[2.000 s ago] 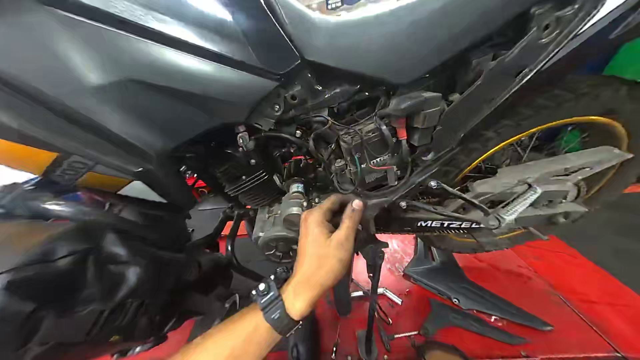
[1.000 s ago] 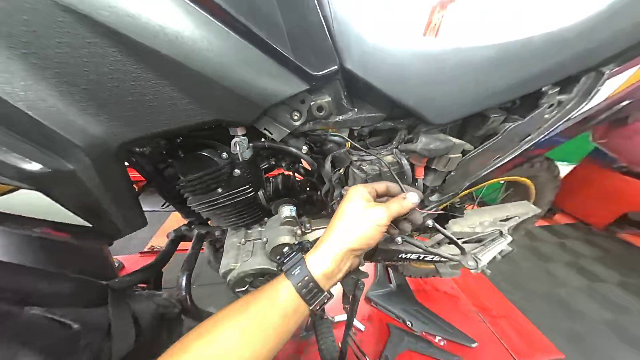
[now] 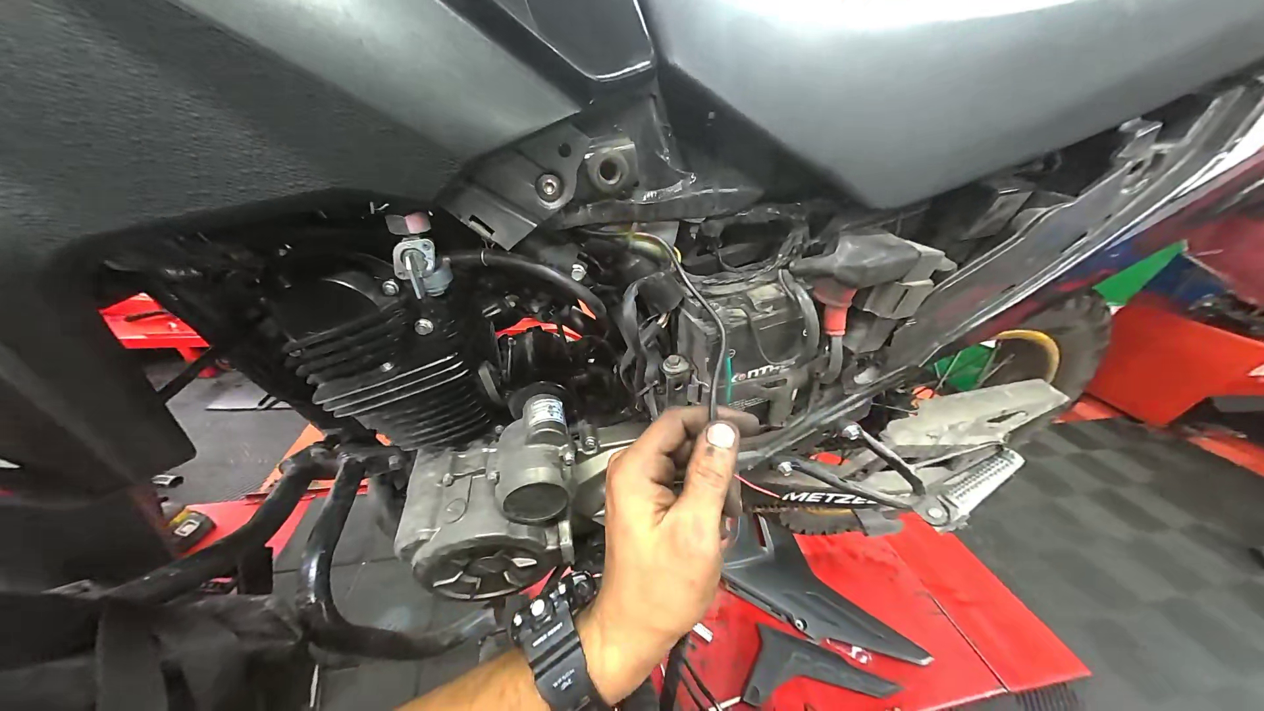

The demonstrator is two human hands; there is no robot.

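Note:
My left hand [image 3: 671, 513], with a black wristwatch [image 3: 563, 642] on the wrist, pinches a thin black cable [image 3: 713, 336] between thumb and fingers. That cable runs up in front of the motorcycle's battery [image 3: 755, 346] and bends toward the frame under the seat. A red terminal boot [image 3: 834, 311] is at the battery's right. Left of the hand are the engine's starter motor [image 3: 533, 484] and finned cylinder [image 3: 395, 385]. A thin red wire [image 3: 758, 486] shows just right of the fingers. My right hand is out of view.
Black plastic side panels [image 3: 829, 612] lie on the red lift platform [image 3: 987, 632] below. The footpeg [image 3: 978, 489] juts out at the right, and crash bars [image 3: 326, 573] curve at the lower left. The fuel tap [image 3: 420, 265] sits above the cylinder. A yellow-black tool [image 3: 188, 528] rests at far left.
The view has moved closer to the engine and battery. The thin black cable between my left fingers is now drawn down across the battery's front.

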